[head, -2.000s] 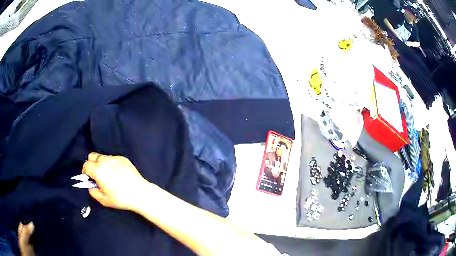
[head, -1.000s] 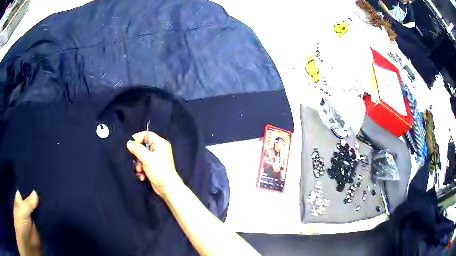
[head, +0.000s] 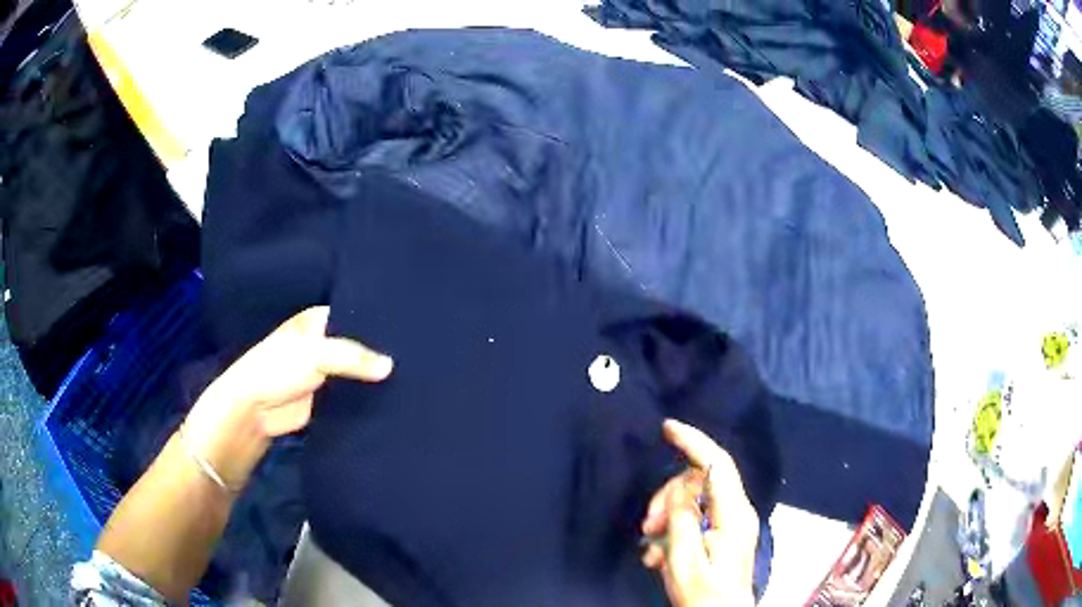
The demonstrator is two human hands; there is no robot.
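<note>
Dark navy coat shell fabric (head: 475, 439) lies flat in front of me. A silver-white round fastener (head: 604, 374) sits on it, right of centre. My left hand (head: 279, 385) holds the fabric's left edge, with the thumb on top; its other fingers are partly hidden. My right hand (head: 706, 516) is over the fabric at the lower right, index finger extended and the other fingers curled round a small tool with a blue part, mostly hidden. No needle can be made out. The shinier blue coat lining (head: 712, 202) curves behind the shell.
A blue crate (head: 89, 415) with dark garments is at left. A small black piece (head: 230, 43) lies on the white table at the upper left. Dark fabric pieces (head: 819, 71) lie at the far right. A red-edged phone (head: 860, 563) and red box (head: 1050, 557) are partly visible at lower right.
The view has swung left, bringing the crate in and the grey mat mostly out. My left hand now holds the cloth edge. My right index finger is extended, and the tool sits deeper in the hand.
</note>
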